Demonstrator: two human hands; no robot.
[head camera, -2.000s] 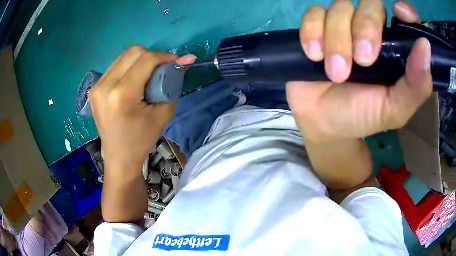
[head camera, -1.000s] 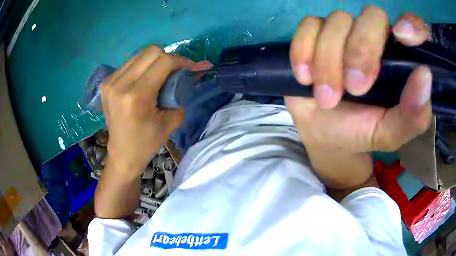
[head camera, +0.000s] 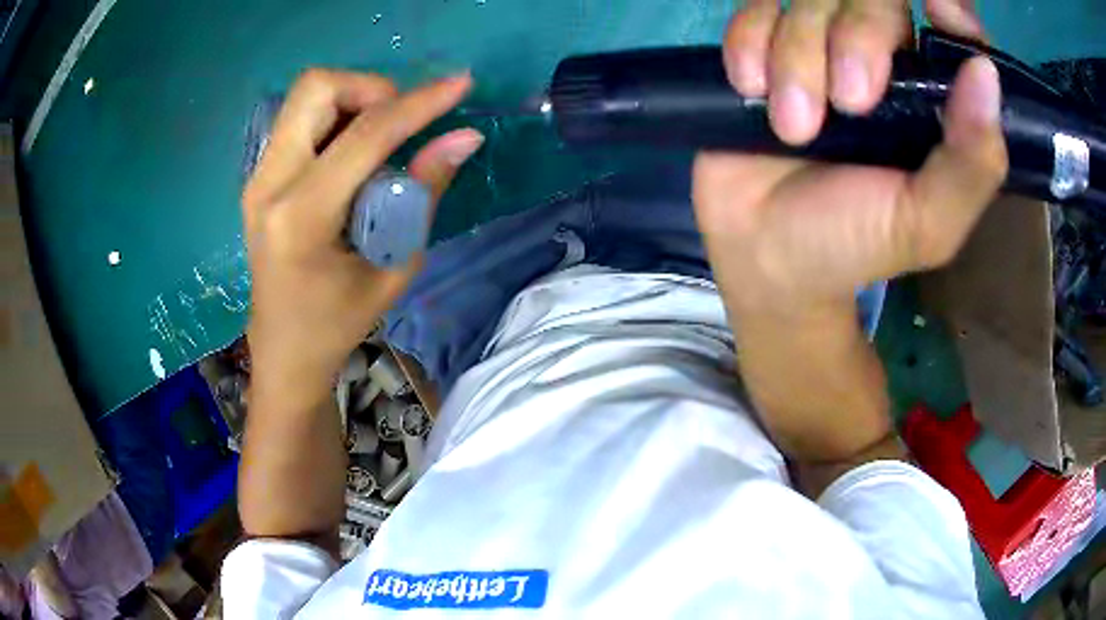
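My left hand (head camera: 303, 218) is closed around a grey housing (head camera: 391, 220); its smooth rounded end shows from the fist, and its round head (head camera: 258, 131) shows partly behind the knuckles. My left index finger and thumb are apart. My right hand (head camera: 825, 206) grips a thick black electric screwdriver (head camera: 667, 99), held level with its ribbed nose pointing left. The thin bit (head camera: 503, 113) reaches toward the tip of my left index finger; whether it touches or carries a screw cannot be told. The bit is apart from the housing's end.
The green bench (head camera: 182, 145) lies behind the hands, with small silver specks. Grey-brown housings (head camera: 386, 418) fill a carton by my lap. A cardboard flap (head camera: 49, 400) and blue crate (head camera: 200, 454) are at left; a carton (head camera: 1001, 327) and red object (head camera: 1007, 509) are at right.
The bit was at the housing's end and is now apart from it. The driver has moved up a little. My left index finger and thumb have lifted and spread.
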